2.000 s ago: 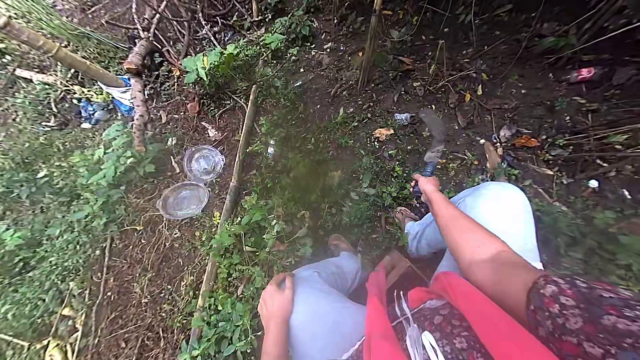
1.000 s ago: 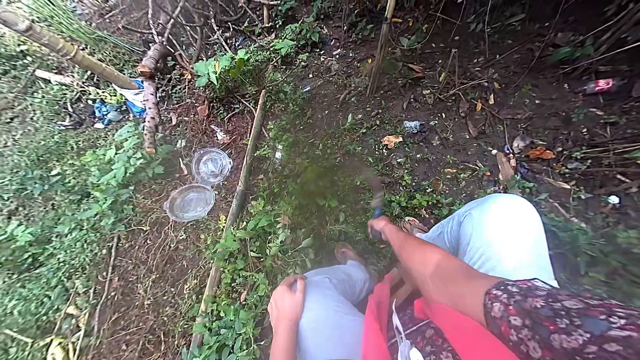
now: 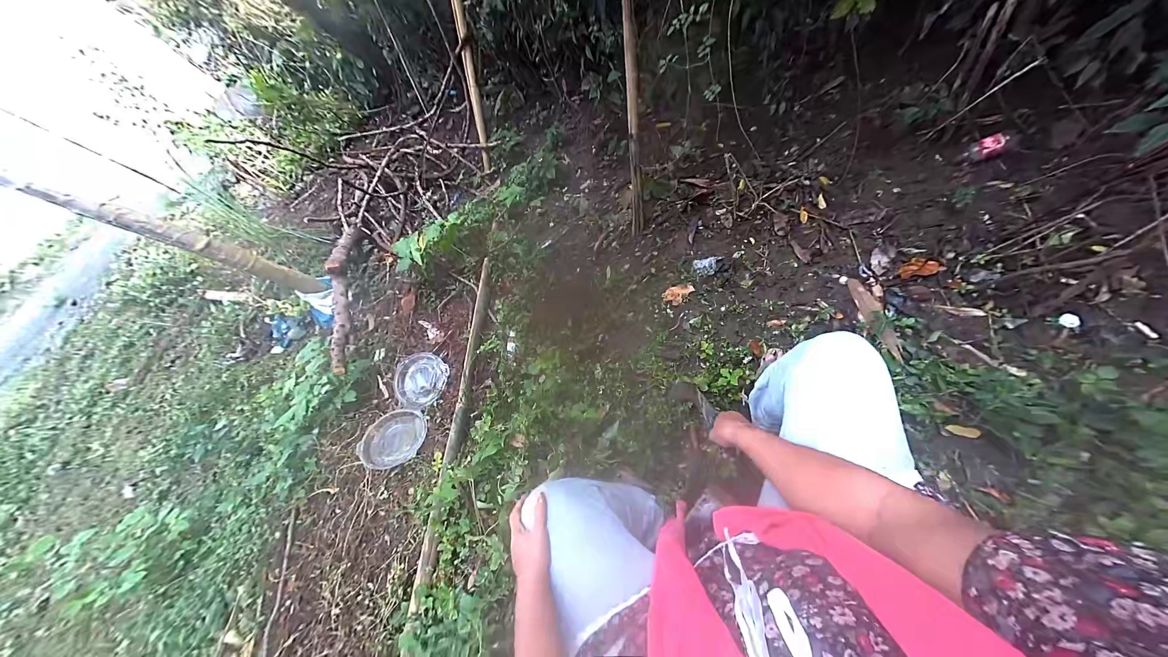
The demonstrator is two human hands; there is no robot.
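My right hand (image 3: 730, 429) is closed around the dark handle of a blade tool (image 3: 701, 403); its blade, curved in the earliest frame, is partly blurred now and points up and left, low over the weeds (image 3: 584, 401) between my knees. My left hand (image 3: 531, 534) rests on my left knee, in light blue jeans, holding nothing, with the thumb apart from the fingers. Both knees are bent close to the ground.
A bamboo pole (image 3: 464, 401) lies on the ground left of the weeds. Beyond it sits a clear plastic container (image 3: 392, 440). Cut branches (image 3: 383, 173) are piled farther off. An upright stake (image 3: 631, 119) stands ahead, and litter and dry leaves dot the dark soil.
My right hand has come down and inward with the tool, which was raised above the ground in the earliest frame. My left hand stays on the knee. The view has tilted up.
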